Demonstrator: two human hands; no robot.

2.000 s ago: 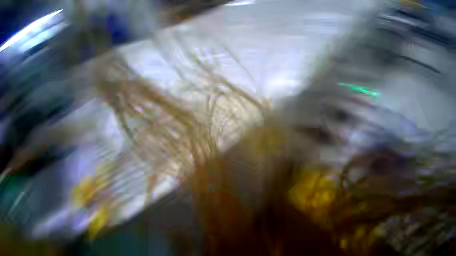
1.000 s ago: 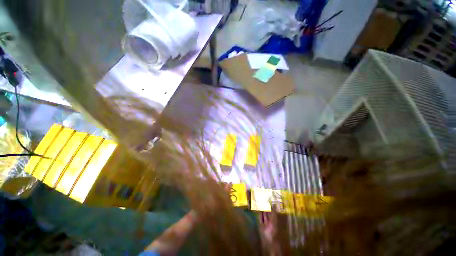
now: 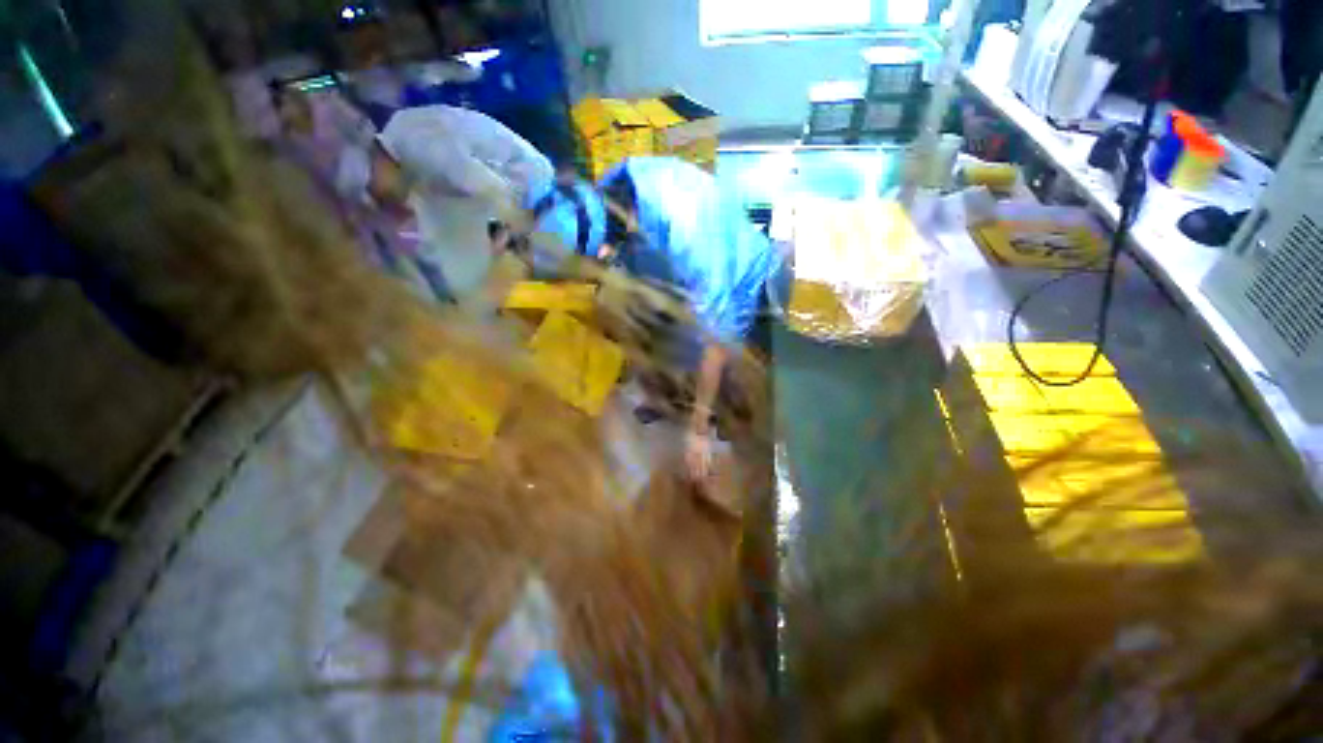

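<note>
No hand of mine can be made out; brown blurred strands cover much of the lower and left picture. A blurred blue patch shows at the bottom edge, and I cannot tell what it is. Nearest on the right, a stacked carton block (image 3: 1077, 443) of yellow boxes lies side by side on the dark green bench (image 3: 863, 479). Its lower end is partly hidden by the strands. Farther up the bench stand bagged cartons (image 3: 856, 272) under shiny clear plastic.
A worker in blue (image 3: 689, 240) bends down left of the bench, one arm reaching low. Another person in white (image 3: 457, 174) is behind. Open yellow outer cartons (image 3: 580, 360) and brown cardboard lie on the floor. A white shelf (image 3: 1204, 269) and perforated machine casing (image 3: 1288, 290) stand right.
The view has swung left from the white table, rollers and tunnel to the aisle and other workers. The carton block now shows at right instead of left. The forearm and fingers seen earlier are gone.
</note>
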